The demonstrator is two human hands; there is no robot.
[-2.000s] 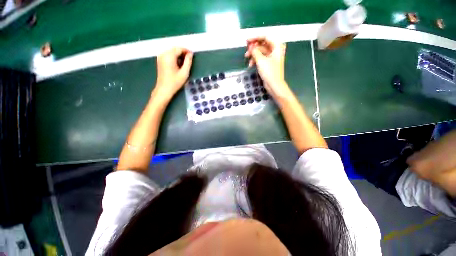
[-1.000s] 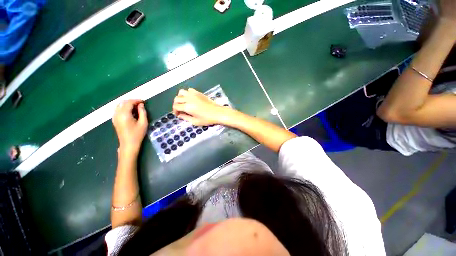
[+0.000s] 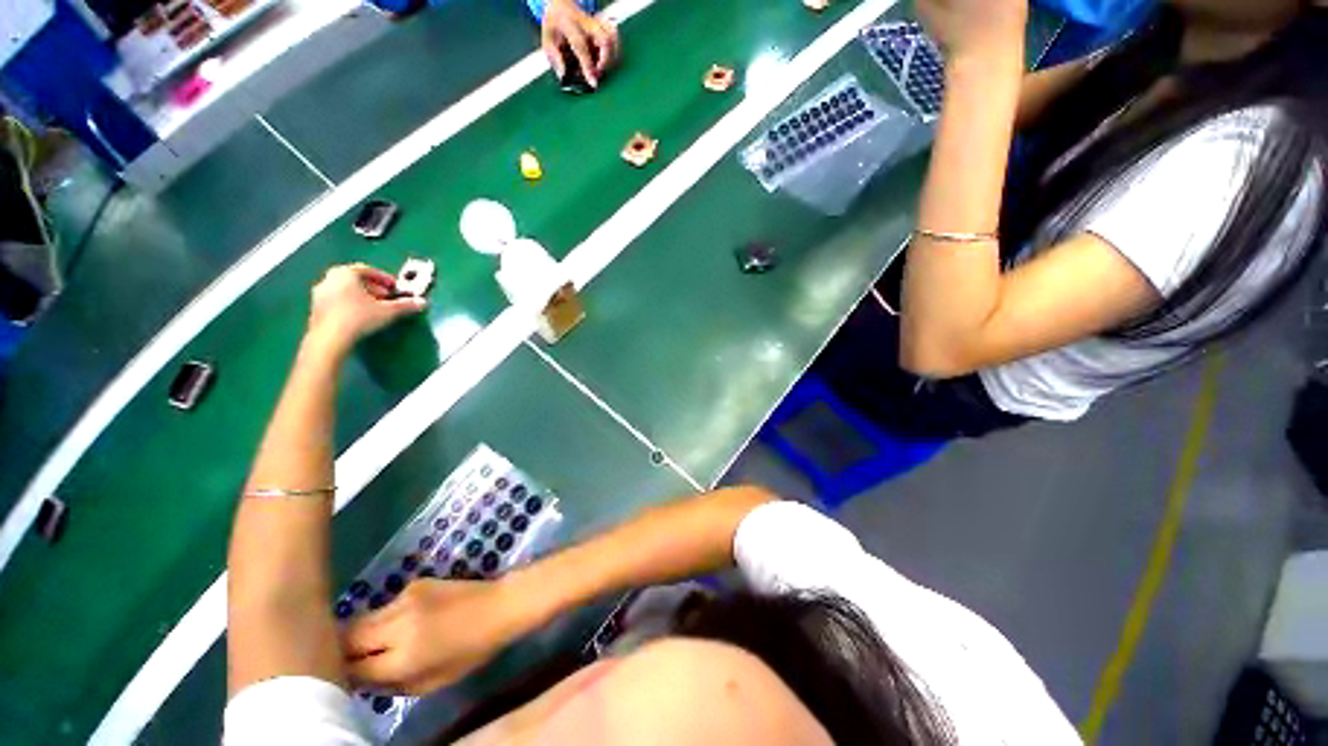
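Note:
My left hand [image 3: 358,303] reaches over the green belt and has a small pale copper housing [image 3: 417,277] at its fingertips, thumb and finger at its edge. My right hand [image 3: 423,635] lies over the lower left part of the disc sheet [image 3: 459,528], fingers bent down and together. Whether a disc is between its fingers cannot be told. The sheet is clear, with rows of round black discs, and lies tilted on the green bench.
A white bottle [image 3: 527,273] with its lid open stands at the belt's white rail. Copper housings [image 3: 638,149] and dark housings [image 3: 190,385] are on the belt [image 3: 291,437]. A worker's hand [image 3: 578,44] is across the belt. Another worker [image 3: 1078,248] sits at the right beside disc sheets [image 3: 820,124].
The view has turned right. My left hand has moved from the bench side out over the belt to a housing. My right hand has shifted to the sheet's lower left part.

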